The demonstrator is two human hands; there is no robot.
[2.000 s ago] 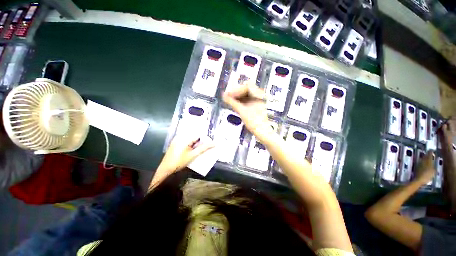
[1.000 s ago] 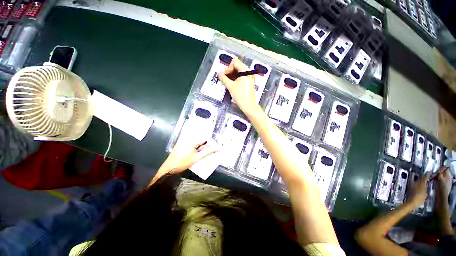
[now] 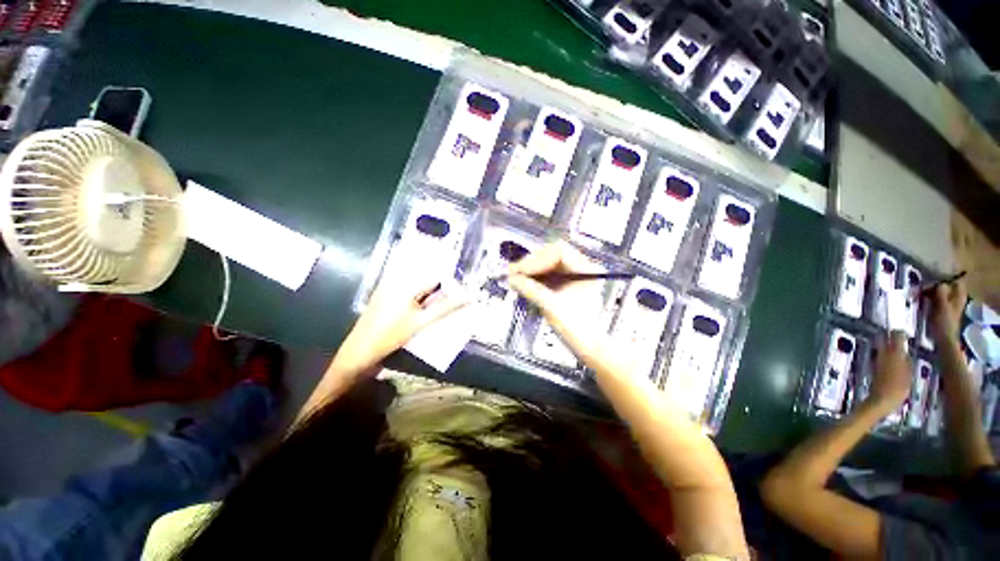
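Note:
A clear blister tray [image 3: 496, 75] lies on the bench with two rows of white parts [image 3: 538, 167], each with a dark oval near its upper end. My right hand [image 3: 554, 279] holds a thin dark tool, likely tweezers [image 3: 601, 275], over the lower row, near the second part from the left. My left hand [image 3: 408, 312] holds a small white slip [image 3: 441, 343] at the tray's lower left edge. A dark thing shows at the left fingers; I cannot tell what it is. The tool's tip is too small to make out.
A cream fan [image 3: 99, 206], a dark-faced device [image 3: 118, 110] and a white paper strip [image 3: 250, 236] are at left. More trays [image 3: 729, 82] are beyond the pale rail [image 3: 373, 38]. At right, a person's hands [image 3: 894, 367] work over another tray [image 3: 825, 318].
My right hand has moved from the upper left parts down to the lower row, keeping the dark tool. My left hand still holds the slip at the same tray corner.

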